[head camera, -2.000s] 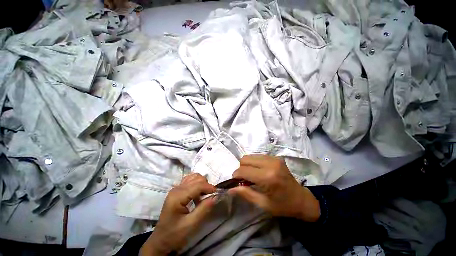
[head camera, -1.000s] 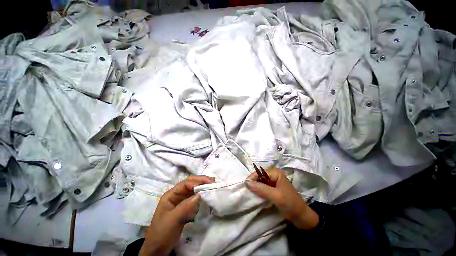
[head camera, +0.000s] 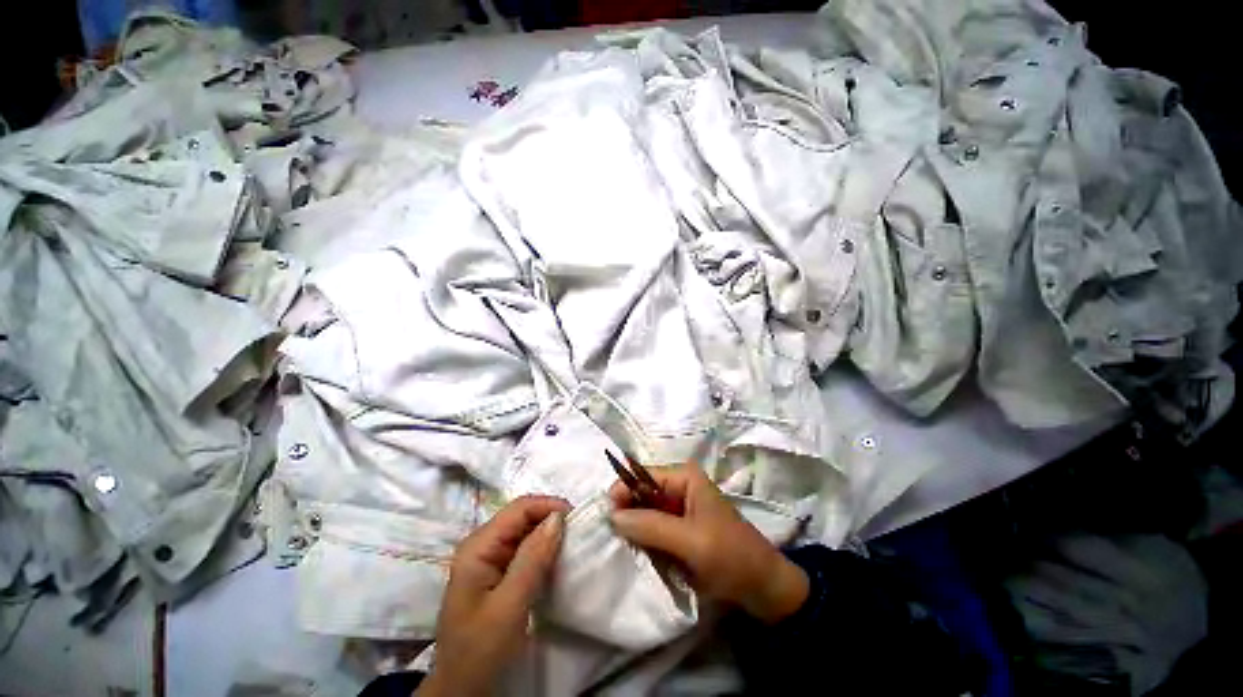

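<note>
A whitish denim jacket (head camera: 586, 204) lies on the table in front of me, its near part hanging over the edge. My left hand (head camera: 507, 565) pinches a stitched edge of it between thumb and fingers. My right hand (head camera: 702, 534) holds the same edge a little to the right and also holds small dark reddish snips (head camera: 634, 479), their pointed blades sticking up past the fingers. A flap with a metal button lies just beyond my hands. The snips' handle is mostly hidden in my right hand.
Pale jackets are heaped on the left (head camera: 123, 313) and on the right (head camera: 1009, 232). The white table (head camera: 409, 82) shows between them, with a small red mark near its far side. Pale cloth (head camera: 1111, 599) lies below the table edge at lower right.
The snips, mostly hidden in my right hand two seconds ago, now show with blades upward. My hands have shifted along the stitched edge and are closer together than one second ago. The whole view has shifted slightly.
</note>
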